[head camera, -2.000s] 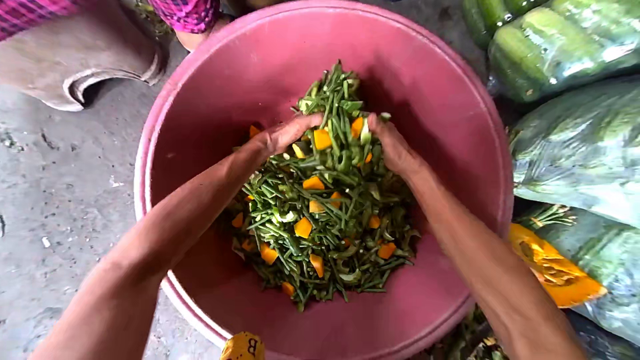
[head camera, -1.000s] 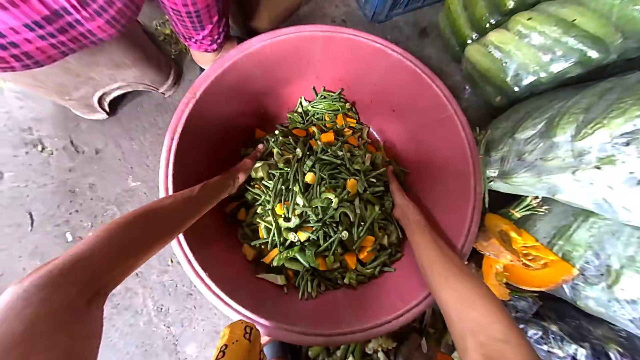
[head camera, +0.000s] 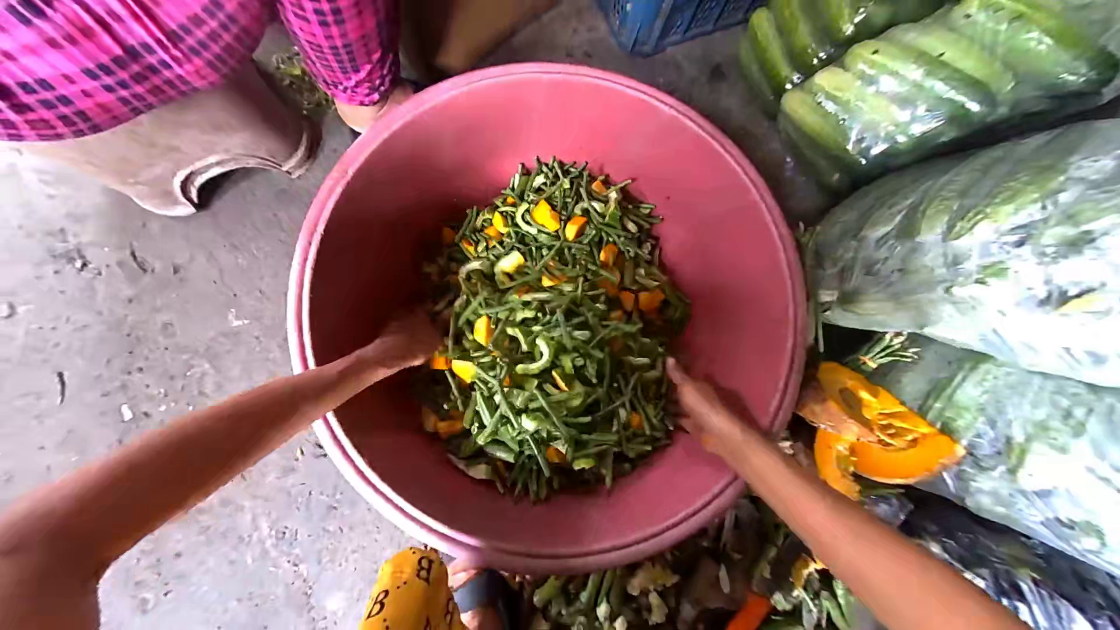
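Note:
A large pink plastic tub (head camera: 731, 210) holds a heap of chopped green vegetables (head camera: 560, 324), long bean pieces among them, mixed with orange squash chunks (head camera: 649, 302). On the heap's left side is my left hand (head camera: 407, 339), its fingertips partly hidden against the vegetables. My right hand (head camera: 704, 407) is low on the right, between the heap and the tub wall, fingers pointing up and left and touching the edge of the pile. How far its fingers are spread cannot be made out. Neither hand visibly lifts any pieces.
Plastic bags of green vegetables (head camera: 971, 236) line the right side, with cut orange squash (head camera: 884, 437) beside the tub. Vegetable scraps (head camera: 630, 595) lie below it. A person in a pink checked garment (head camera: 131, 61) is at upper left near a brown stool (head camera: 201, 131). A blue crate (head camera: 652, 22) stands behind.
Two seconds ago both hands were raised with vegetables near the top of the heap; they are now lower at its sides. The top pieces lie differently.

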